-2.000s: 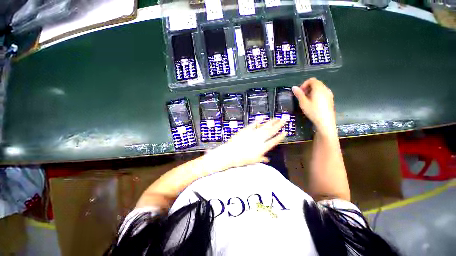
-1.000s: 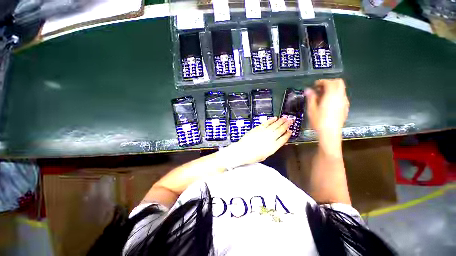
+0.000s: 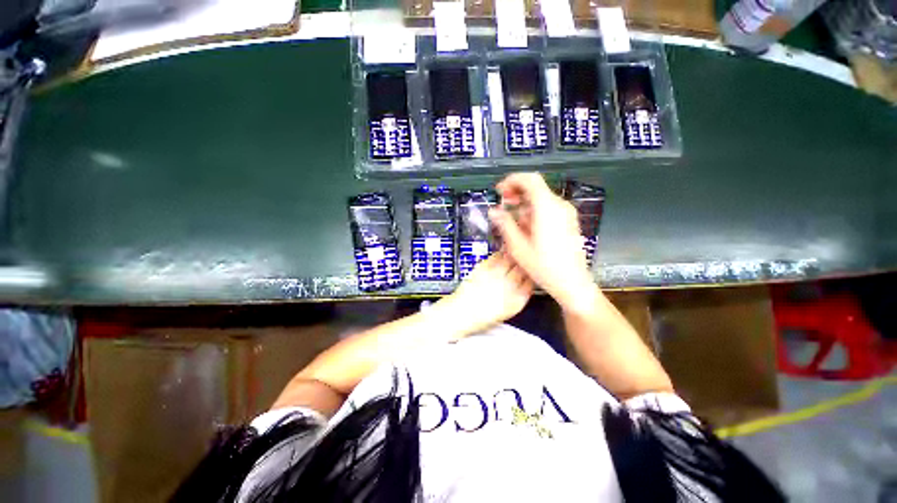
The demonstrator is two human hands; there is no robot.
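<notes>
Keypad phones lie screen side up in a row on the green bench: one at the left (image 3: 376,242), two beside it (image 3: 433,234) (image 3: 475,234), and one at the right (image 3: 589,218) partly behind my right hand. My right hand (image 3: 536,226) is over the phone spot between them, fingertips bent near its top; that phone is hidden. My left hand (image 3: 500,287) lies low beside it, its fingers partly covered by my right hand. Behind the row, a clear blister tray (image 3: 511,165) holds phones in its front pockets (image 3: 526,106) and white slips (image 3: 511,24) in its back pockets.
A brown board with white sheets (image 3: 187,18) is at the back left, beside grey shiny material (image 3: 59,15). A white bottle (image 3: 752,20) is at the back right. Cardboard boxes (image 3: 167,393) and a red stool (image 3: 836,339) are below the bench.
My right hand has moved left from the rightmost phone to the one beside it. My left hand has shifted slightly left and down. The rightmost phone was tilted and now stands nearly straight in the row.
</notes>
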